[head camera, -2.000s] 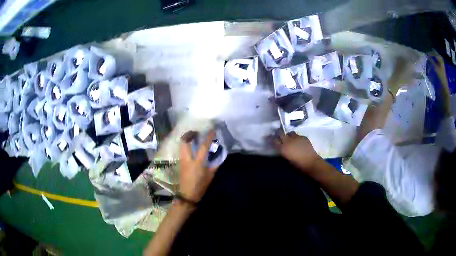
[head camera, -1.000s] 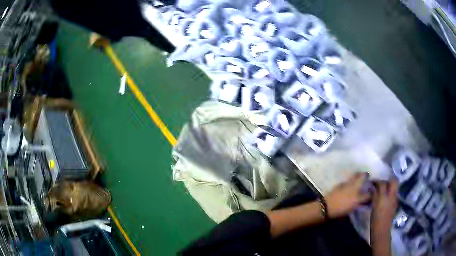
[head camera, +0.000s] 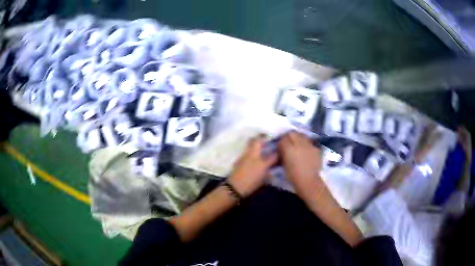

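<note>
My left hand (head camera: 253, 165) and my right hand (head camera: 299, 158) are together at the near edge of the bench. Their fingers meet around a small greyish item (head camera: 270, 149), mostly hidden by the fingers and blurred; I cannot tell what it is. Retail boxes with whitish inner bags stand close together at the left, such as the open box (head camera: 185, 131) nearest my left hand. Another open box (head camera: 299, 105) stands beyond my right hand, with more boxes to its right.
The pale bench (head camera: 229, 57) runs across the view. A crumpled woven sack (head camera: 117, 187) hangs at its near left edge. A dark green conveyor (head camera: 234, 18) lies beyond. A coworker's white sleeve (head camera: 398, 221) is at the lower right. Green floor (head camera: 57, 171) with a yellow line is at left.
The view has swung back from the left, so the bench lies across again. My hands were apart two seconds ago, the left at a box; they have been together since one second ago.
</note>
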